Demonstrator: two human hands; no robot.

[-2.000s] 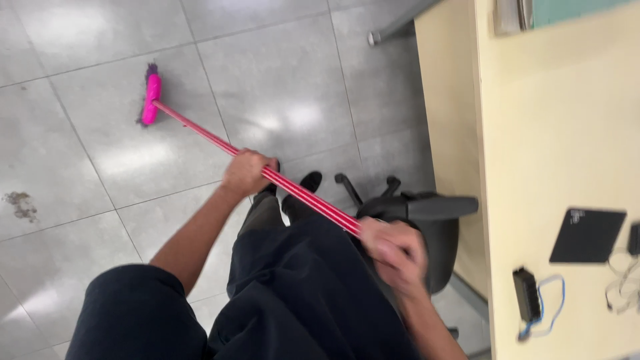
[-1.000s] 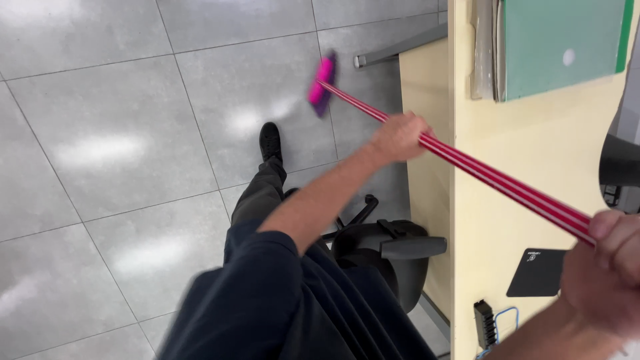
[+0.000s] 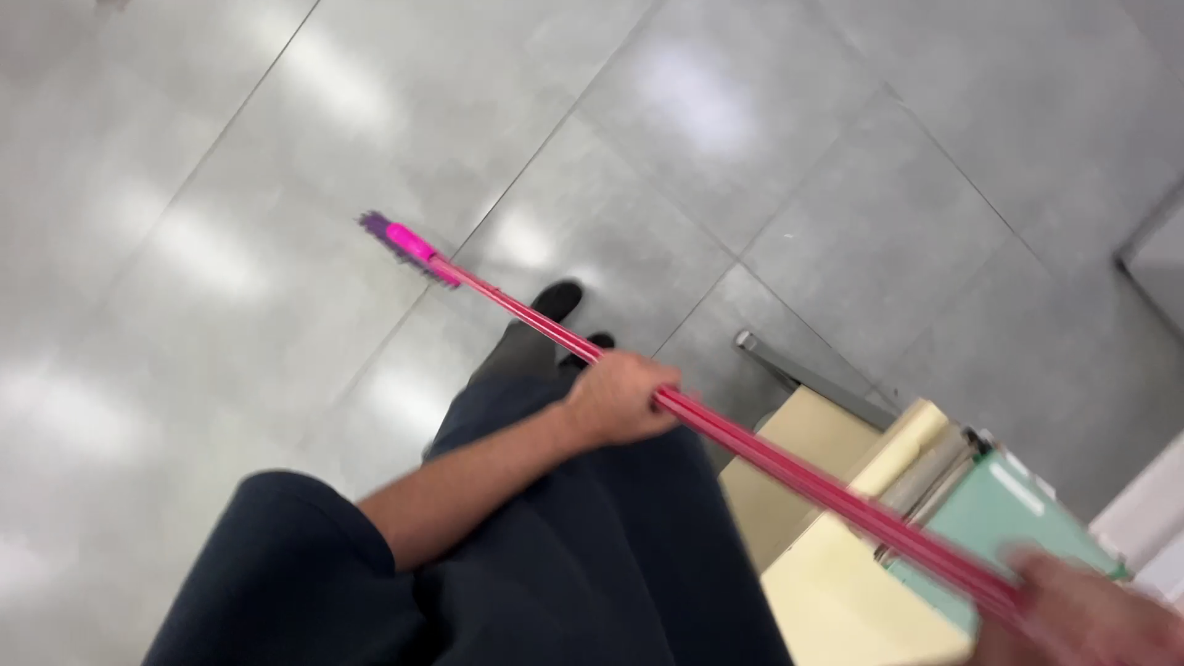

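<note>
A broom with a red striped handle [image 3: 777,462] runs from the lower right up to its pink head [image 3: 412,242], whose dark purple bristles are over the grey tiled floor at the left of centre. My left hand [image 3: 622,398] is closed around the middle of the handle, in front of my dark clothing. Near the upper end of the handle, my right hand [image 3: 1091,610] grips it at the lower right corner; it is blurred and partly cut off by the frame's edge.
A pale yellow desk [image 3: 842,592] stands at the lower right, with green folders [image 3: 1008,509] on it. A grey metal foot [image 3: 814,375] sticks out from the desk's base. My black shoes [image 3: 559,301] are just beside the handle. A grey-edged object [image 3: 1156,259] is at the right edge.
The broom head has moved from beside the desk's metal foot to the open floor left of my shoes. The view has turned and shifted strongly. Both hands have kept hold of the handle.
</note>
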